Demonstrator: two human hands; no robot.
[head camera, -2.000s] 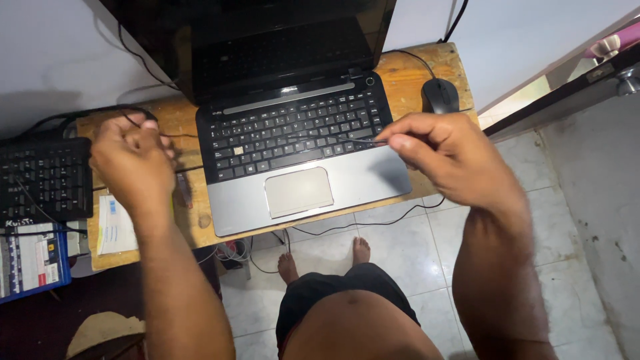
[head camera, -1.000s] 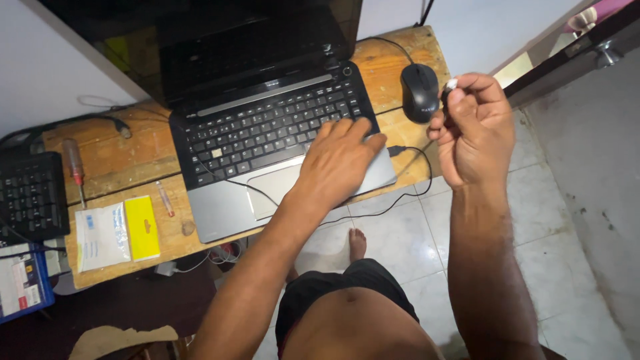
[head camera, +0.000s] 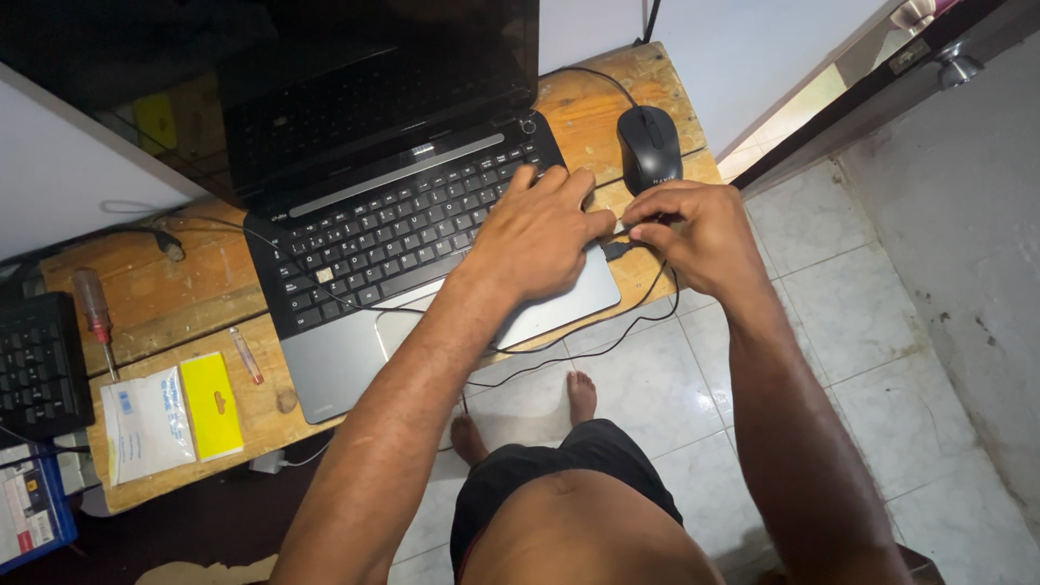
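An open laptop (head camera: 455, 292) with a dark screen stands on a wooden table. My left hand (head camera: 540, 231) rests over the right part of its keyboard and palm rest, fingers spread, the thumb near the laptop's right edge. Just right of that edge, my right hand (head camera: 682, 231) pinches a small whitish object (head camera: 619, 225) between thumb and fingertips; its exact kind is unclear. A black cable plug (head camera: 617, 249) sits at the laptop's right side, below the fingertips. Behind my right hand lies a black computer mouse (head camera: 648, 146).
A screwdriver (head camera: 93, 305), a plastic packet (head camera: 150, 426), a yellow card (head camera: 213, 406) and a small tube (head camera: 246, 355) lie left of the laptop. A black keyboard (head camera: 41, 366) is at the far left. A cable (head camera: 268, 244) crosses the laptop.
My right hand has moved from beside the mouse to the laptop's right edge with the small whitish object. My left hand, at the table's left two seconds ago, is over the laptop.
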